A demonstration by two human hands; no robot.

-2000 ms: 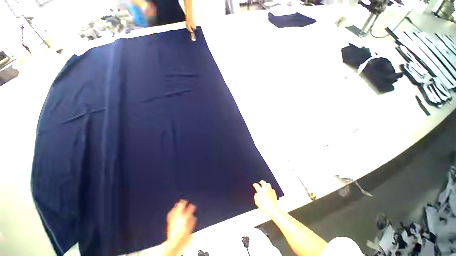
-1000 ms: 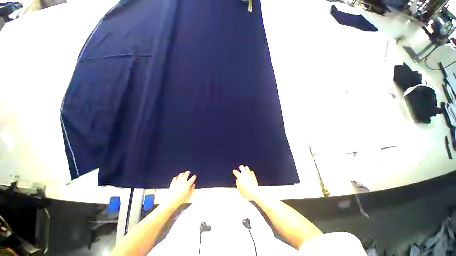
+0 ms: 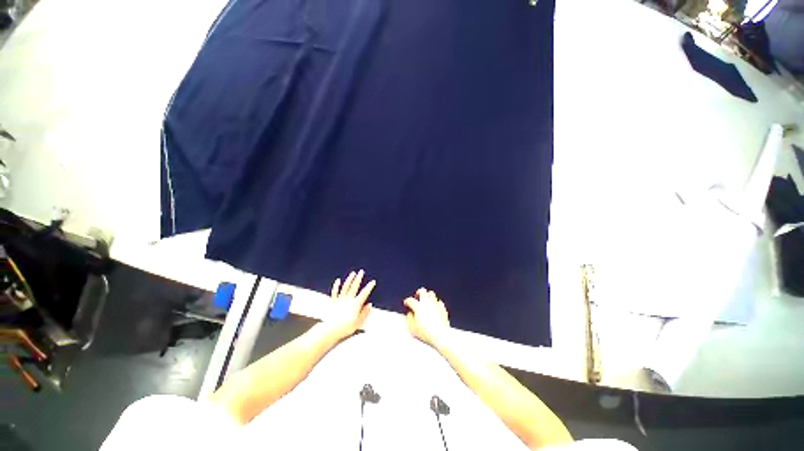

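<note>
The navy fabric (image 3: 441, 158) lies on the white cutting table (image 3: 79, 132), with a fold running along its left part. My left hand (image 3: 353, 300) rests on the fabric's near edge with its fingers spread. My right hand (image 3: 427, 314) is to the right of it at the same edge, fingers bent onto the fabric's border. Whether its fingertips pinch the cloth cannot be told.
A silver rail (image 3: 240, 330) with blue end blocks overhangs the table edge. A slim gold bar (image 3: 591, 321) lies right of the fabric. Further right are a white paper roll (image 3: 763, 176), a dark bundle (image 3: 787, 233) and a dark cloth piece (image 3: 718, 66).
The view has turned, so the fabric sits further right. My left hand's fingers have spread; both hands remain at the near edge. The white paper roll now shows at the right.
</note>
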